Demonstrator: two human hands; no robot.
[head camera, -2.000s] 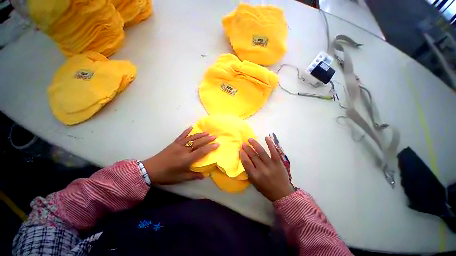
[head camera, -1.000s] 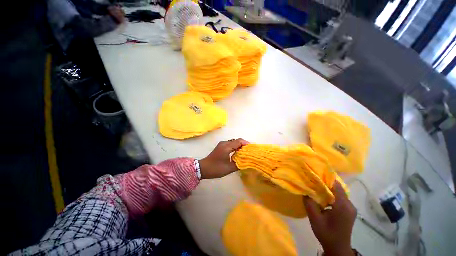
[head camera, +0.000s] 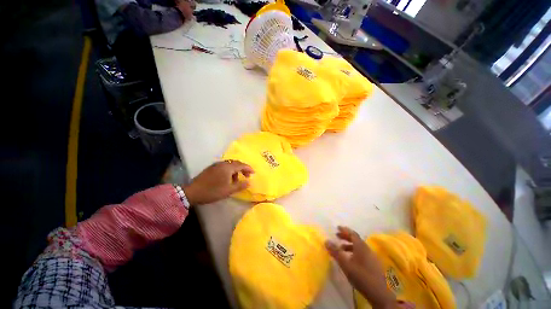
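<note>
A yellow fabric piece with a pale label (head camera: 260, 241) lies flat on the white table directly in front of me. My left hand (head camera: 219, 181) is at the left edge of a low yellow pile (head camera: 281, 181) behind it, fingers slightly curled, gripping nothing visible. My right hand (head camera: 357, 261) is just right of the front piece, fingers apart and empty. It is beside another yellow pile (head camera: 417, 265), partly cut off by the bottom edge. A further yellow pile (head camera: 450, 223) lies to the right.
Tall yellow stacks (head camera: 299, 117) stand farther back, with a white fan (head camera: 269, 37) behind them. A person's hand and sleeve (head camera: 154, 18) and black pieces (head camera: 217, 17) are at the far end. A bin (head camera: 152, 119) stands on the floor left of the table. Sewing machines (head camera: 444, 90) are beyond the table at right.
The yellow bundle held between both hands a second ago is out of them. A labelled yellow piece now lies in front. My left hand has moved to the low pile; the view has shifted left.
</note>
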